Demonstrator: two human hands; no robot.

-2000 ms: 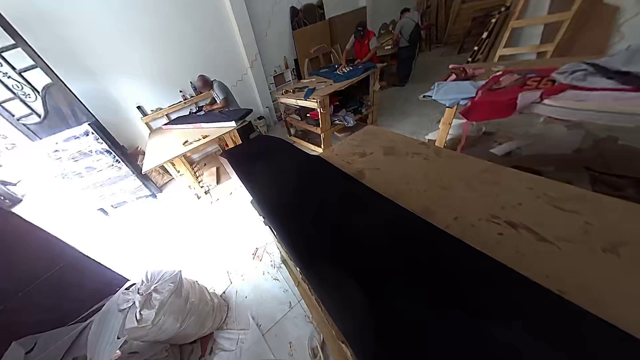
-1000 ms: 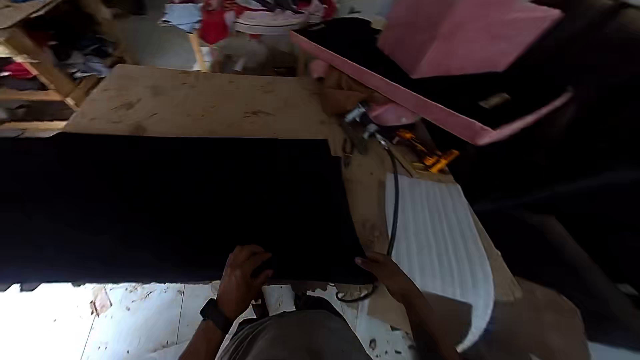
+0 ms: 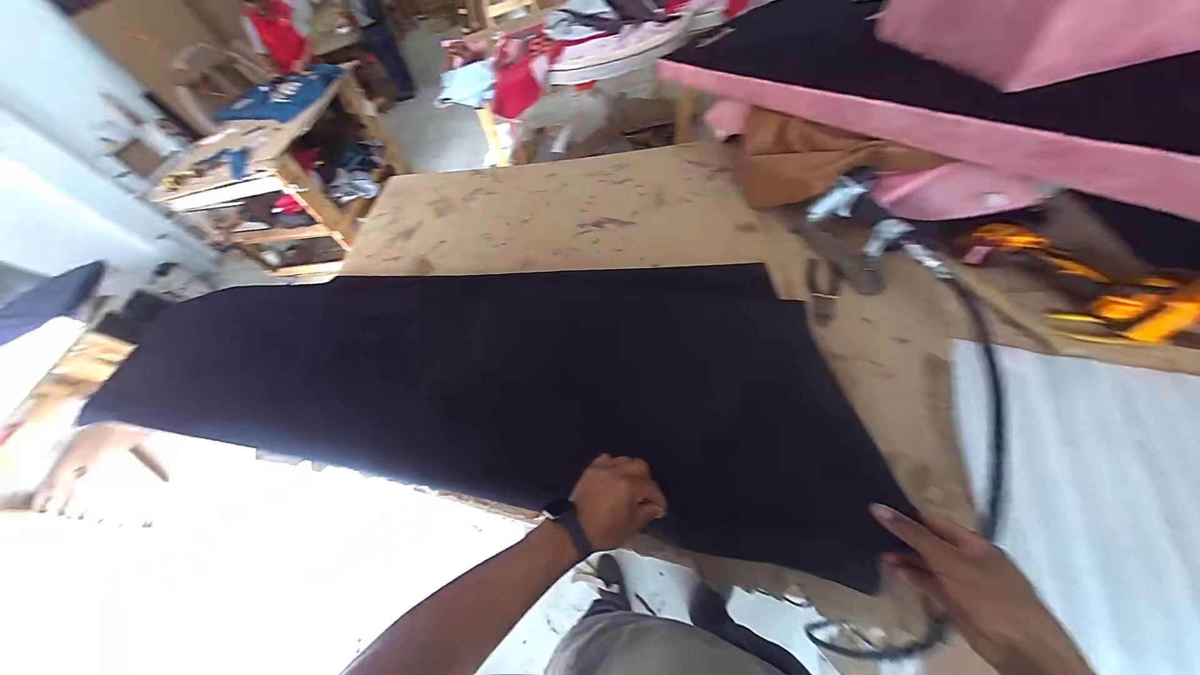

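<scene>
A long piece of black fabric [image 3: 487, 375] lies across the wooden table [image 3: 525, 216], its near edge running along the table's front. My left hand [image 3: 617, 502], with a dark watch on the wrist, rests on that near edge with curled fingers; whether cloth is pinched in them is hidden. At the lower right corner of the fabric, my right hand [image 3: 956, 562] holds the edge between thumb and fingers. A black hose [image 3: 994, 412] with metal fittings runs down just beyond my right hand.
White sheet material [image 3: 1097, 497] lies at the right. Scissors [image 3: 823, 289] and orange tools [image 3: 1153, 314] are near the hose fittings. Pink-edged black upholstered pieces [image 3: 937, 127] stand at the back right. A person in a red vest [image 3: 279, 37] is at another wooden workbench [image 3: 253, 178].
The view has swung from the table's length to its near side, then partly left. Both hands, absent two seconds ago, remain at the fabric's near edge and corner.
</scene>
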